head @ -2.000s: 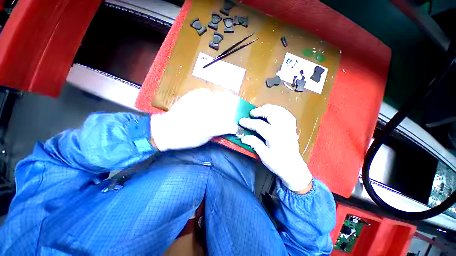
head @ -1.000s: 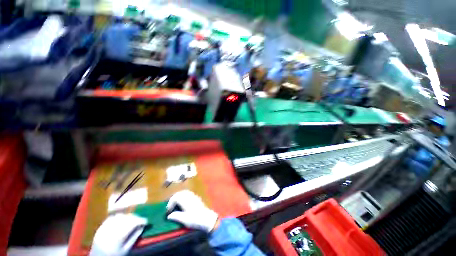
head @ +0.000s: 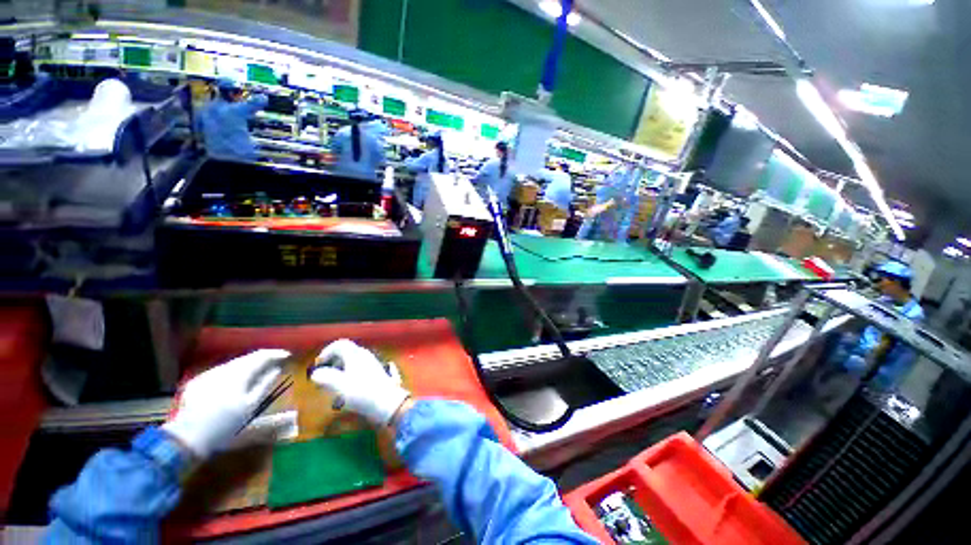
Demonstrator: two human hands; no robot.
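Observation:
My left hand (head: pixel 226 405), white-gloved, is over the left of the work board, fingers together beside the slim dark tweezers (head: pixel 270 400). Whether it grips them is unclear. My right hand (head: pixel 362 383), white-gloved, is over the board's middle, with a small dark module (head: pixel 315 368) pinched at its fingertips; its outline is blurred. The green pad (head: pixel 326 468) lies flat at the board's near edge, below both hands. The left white paper (head: pixel 279 427) shows in part beside the tweezers. My right hand mostly covers the right paper and its dark pieces.
Red foam mat (head: pixel 437 351) lies under the board. A hot air station (head: pixel 458 229) with red digits and a black hose stands beyond, beside a black box (head: pixel 287 256). A red bin (head: pixel 692 495) with circuit boards is at lower right. People in blue work in the background.
The view has swung up from the board to the factory line. Both hands have moved off the green pad, farther over the board; my left hand is now beside the tweezers.

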